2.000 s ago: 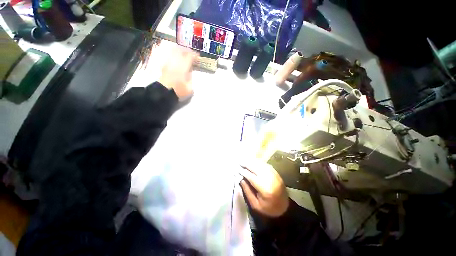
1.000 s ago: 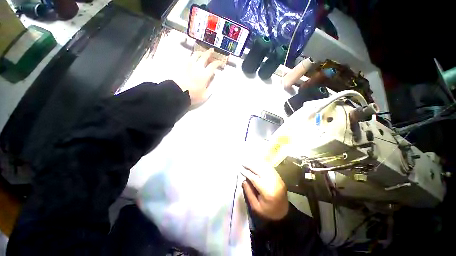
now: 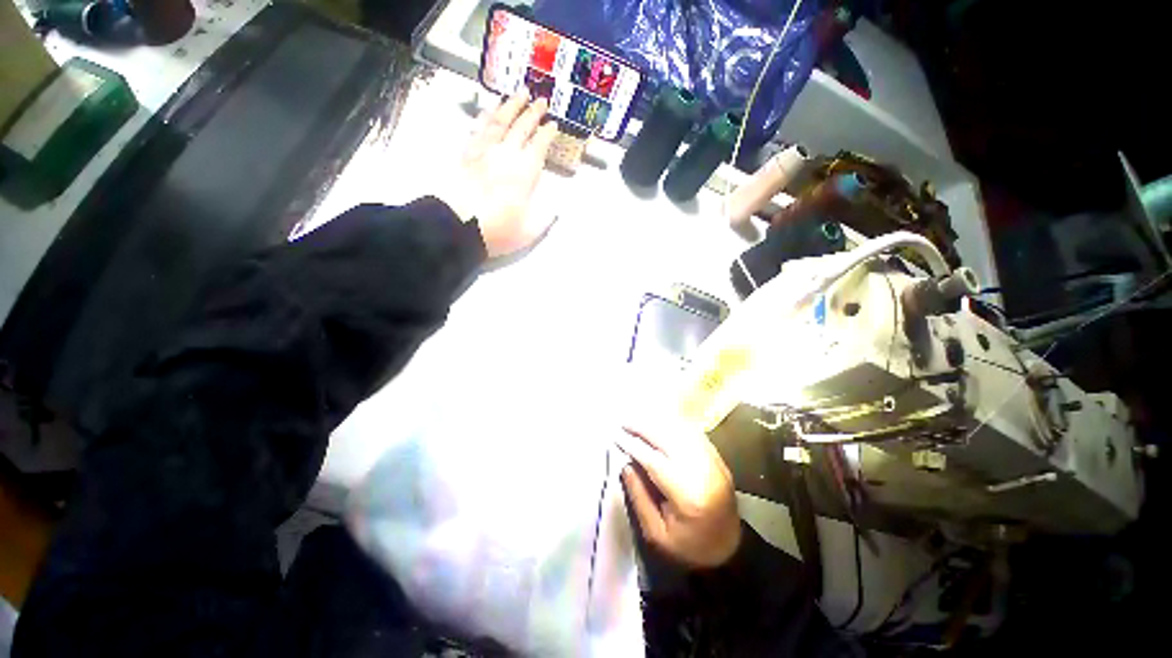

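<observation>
The smartphone (image 3: 566, 67) stands propped at the back of the table with its screen lit, on a small beige block (image 3: 566, 149). My left hand (image 3: 505, 180) is at the phone's lower left edge, fingers apart, holding nothing; its fingertips overlap the screen's lower edge. Pale cloth (image 3: 476, 540) hangs from the table's front edge towards my lap, mostly washed out by glare. My right hand (image 3: 684, 495) holds the cloth's right edge between thumb and fingers, below the head of the white sewing machine (image 3: 874, 334). The needle area is hidden by glare.
Dark green thread cones (image 3: 659, 138) stand right of the phone, with a pink-beige cone (image 3: 769, 184) and a dark cone lying further right. A blue plastic bag (image 3: 720, 52) lies in the white tray behind. A green box (image 3: 67, 133) is at the far left.
My left hand has moved from left of the block up to the phone's lower edge. The camera view has shifted slightly. My right hand stays on the cloth.
</observation>
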